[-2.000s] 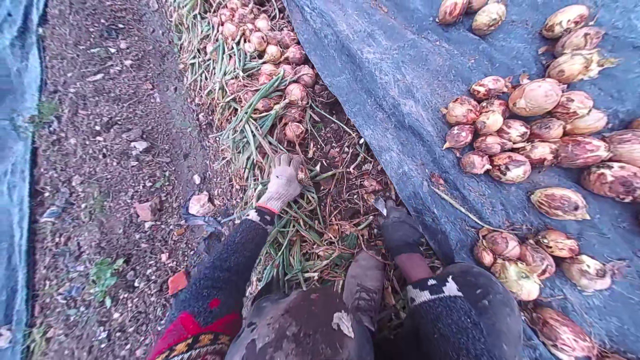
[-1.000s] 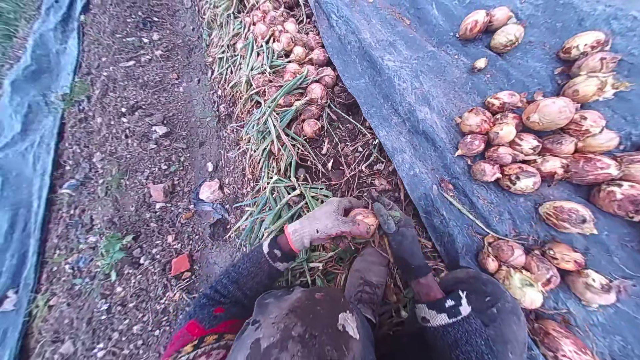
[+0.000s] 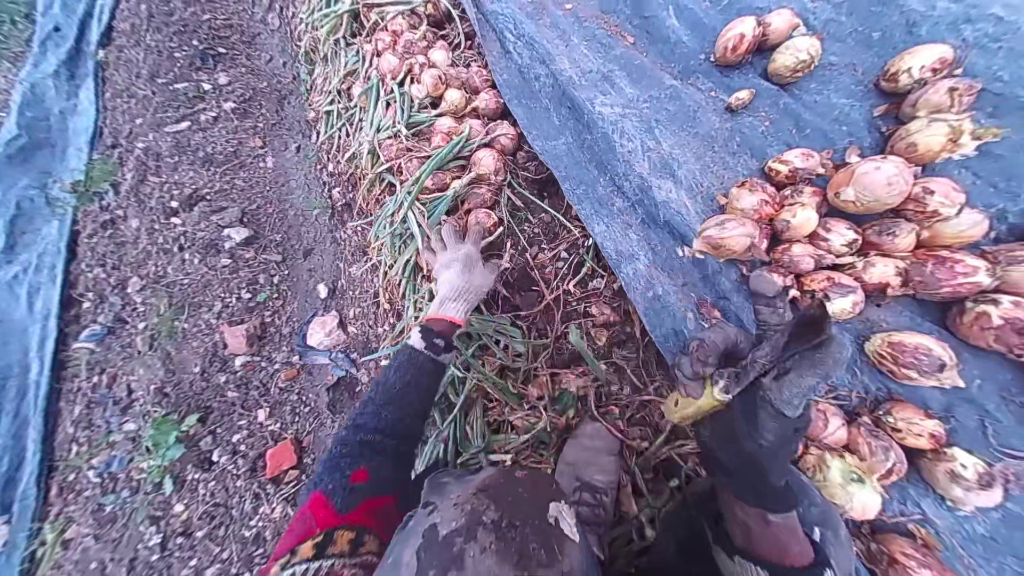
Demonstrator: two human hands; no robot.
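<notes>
My left hand [image 3: 460,272], in a pale knit glove, reaches forward with spread fingers and touches an onion [image 3: 482,222] at the near end of a row of onions with green tops [image 3: 408,192]. My right hand [image 3: 732,344], in a dark, dirty glove, is over the edge of the blue sheet [image 3: 608,136], close to a cluster of loose onions [image 3: 832,284]. A yellowish piece [image 3: 694,404] shows at the palm side of the right hand; what it is, and whether the fingers grip it, is unclear.
More onions [image 3: 916,358] lie to the right on the sheet. Cut green leaves [image 3: 480,384] and dry stalks cover the soil before my knees. A stony dirt path [image 3: 232,200] runs at left, beside another blue sheet [image 3: 56,208].
A second ago both hands were together around an onion. Since then my left hand has gone forward to the row and my right hand rightward over the sheet. A small bulb has appeared on the sheet.
</notes>
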